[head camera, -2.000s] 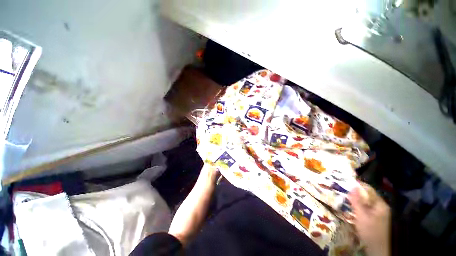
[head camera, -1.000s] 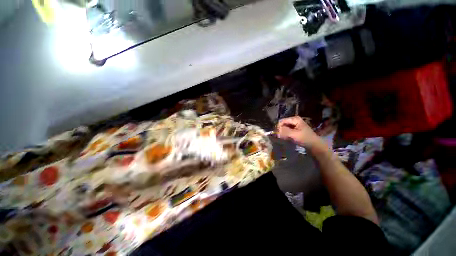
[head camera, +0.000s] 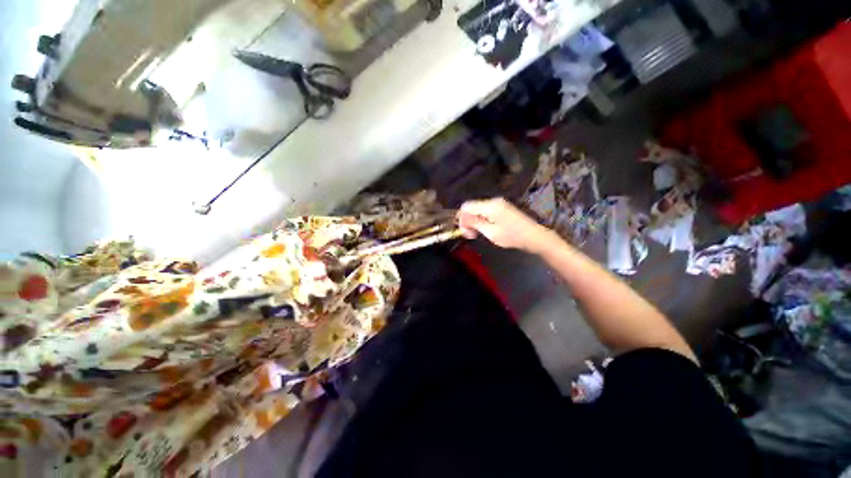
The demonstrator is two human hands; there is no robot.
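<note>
The printed cloth (head camera: pixel 177 327), cream-white with orange, red and navy motifs, lies bunched across the lap and the left of the view. A narrow pale strip (head camera: pixel 411 242) runs taut from its gathered right edge to my right hand (head camera: pixel 499 224). My right hand is closed on the strip's end, right of the cloth, with the arm stretched out. My left hand is not in view; whether the cloth hides it cannot be told.
Dark scissors (head camera: pixel 313 82) lie on the white machine table (head camera: pixel 411 117), near the sewing machine head (head camera: pixel 121 65). A black tray (head camera: pixel 495 35) sits at the table's far end. A red crate (head camera: pixel 746 140) and fabric scraps (head camera: pixel 620 233) are on the floor at right.
The view has swung right from the cloth and table. The left hand has left the picture. A longer length of strip now shows between the cloth and my right hand.
</note>
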